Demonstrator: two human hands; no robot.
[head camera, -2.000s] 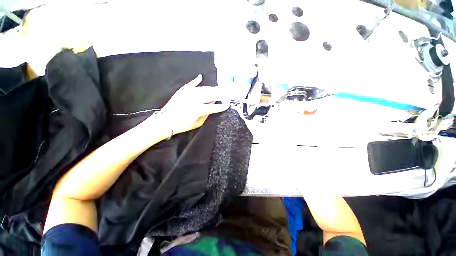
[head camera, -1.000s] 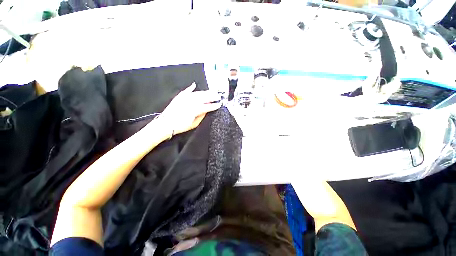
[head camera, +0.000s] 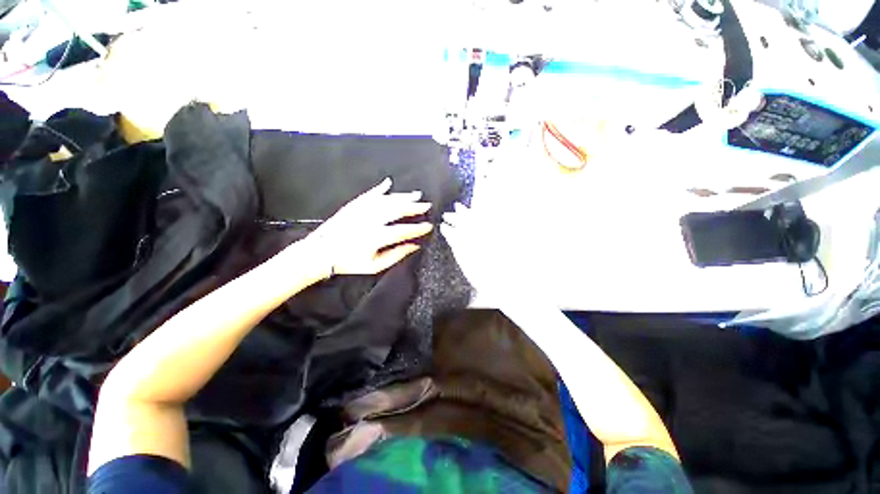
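Observation:
Black garment cloth (head camera: 328, 169) lies on the table left of the needle area and hangs into my lap, with a thin white stitch line across it. A speckled, nubby dark panel (head camera: 439, 280) runs along its right side. My left hand (head camera: 371, 232) lies on the black cloth with its fingers spread. My right hand (head camera: 468, 246) is at the panel's right edge, overexposed; whether its fingertips pinch the cloth is unclear. The presser foot area (head camera: 473, 135) is just beyond both hands, with the cloth's far right corner at it.
The white machine head (head camera: 618, 92) with a blue stripe spans the back. Orange-red snips loops (head camera: 564, 147) lie right of the needle. A control panel (head camera: 801, 125) is at the right. A black phone-like device (head camera: 733, 237) lies near clear plastic (head camera: 839, 299). Bunched black cloth (head camera: 207, 183) is at left.
My right hand has come up from below the table's front edge to the panel's edge. My left hand's fingers have spread out. The view has shifted, showing more of the control panel.

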